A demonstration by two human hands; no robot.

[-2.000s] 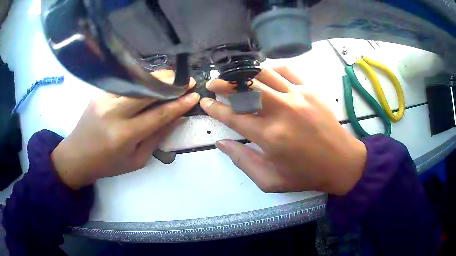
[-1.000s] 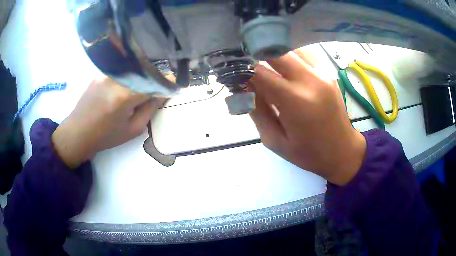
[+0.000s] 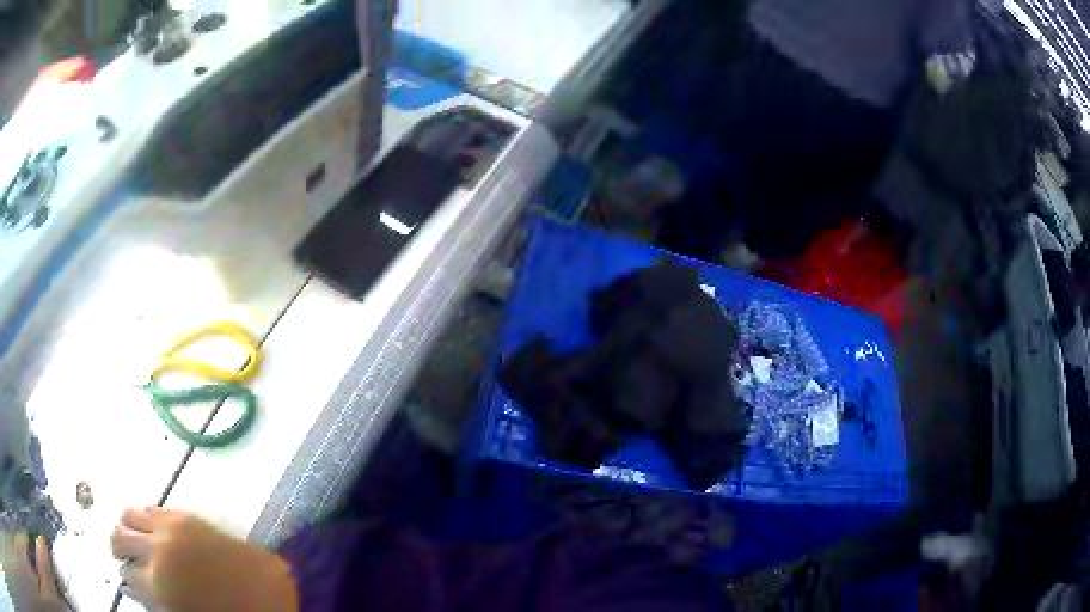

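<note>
My right hand (image 3: 203, 564) is at the lower left, over the white table. Its fingers are curled, and no cloth shows in it. A small part of my left hand (image 3: 26, 574) shows at the bottom left, cut off by the edge. The scissors lie on the table behind my right hand, with a yellow handle loop (image 3: 245, 341) and a green one (image 3: 215, 440). A dark heap of fabric pieces (image 3: 657, 371) lies on the blue crate (image 3: 867, 448) at the right.
A flat black rectangle, perhaps a phone (image 3: 377, 221), lies near the table's ridged edge (image 3: 395, 347). Clear plastic bags with white labels (image 3: 783, 383) lie on the crate beside the dark heap. Something red (image 3: 851, 273) is beyond the crate. The sewing machine's white body (image 3: 227, 227) is at the left.
The view has swung right, from the needle area to the table's right end and the crate. Both hands now sit at the lower left of the picture. The dark fabric seen between the fingertips earlier no longer shows.
</note>
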